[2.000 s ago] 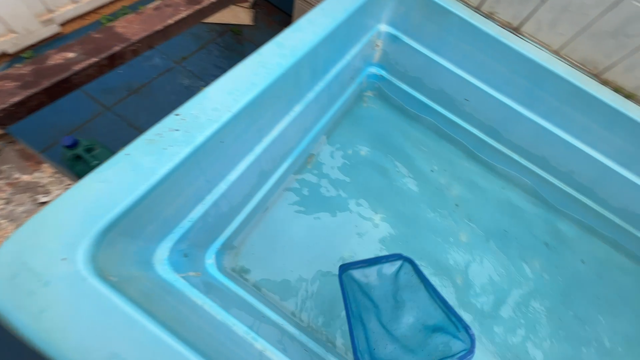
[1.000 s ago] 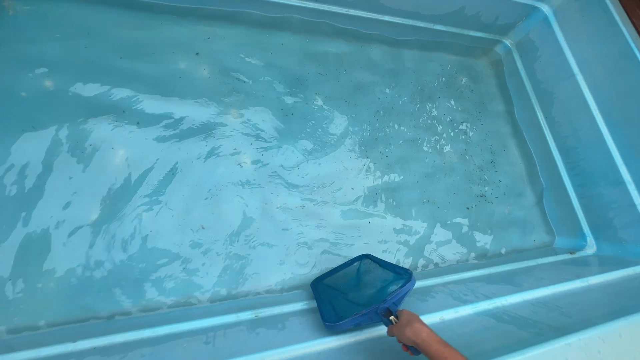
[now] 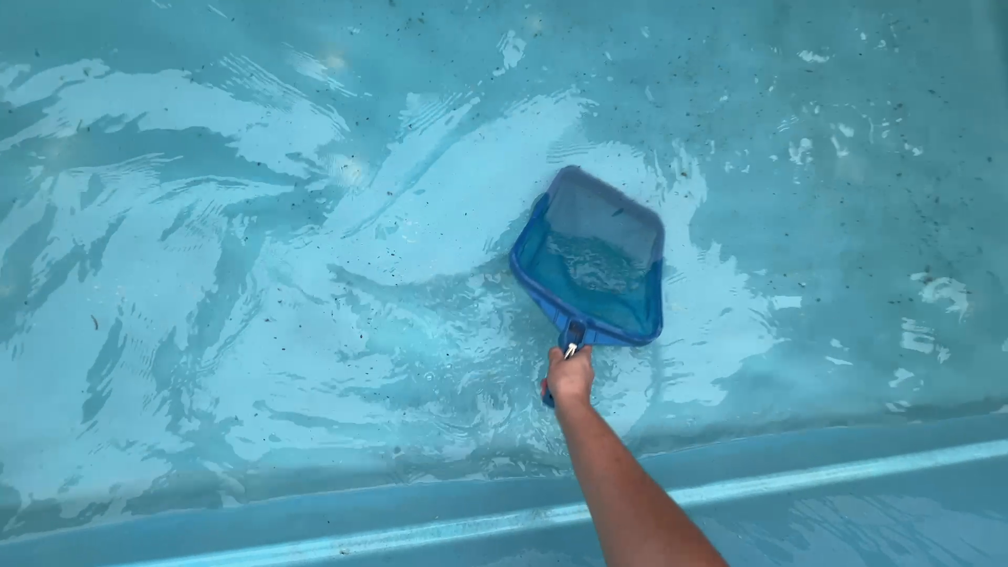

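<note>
My right hand [image 3: 570, 376] is closed around the short handle of a blue pool skimmer net [image 3: 602, 256], reaching up from the lower right. The far part of the net's frame dips under the pool water [image 3: 425, 197], while its near rim shows at the surface. Water lies inside the mesh, with a small dark speck near the far end. Many dark specks of debris are scattered through the water around the net. My left hand is out of view.
Along the bottom runs the light blue pool wall with a raised ledge [image 3: 472, 526], passing under my forearm. Bright reflections and ripples cover much of the water and partly hide the pool floor.
My right hand and the skimmer net have moved from beside the near wall out over the water, and the net's far end has gone under. The view has shifted a lot.
</note>
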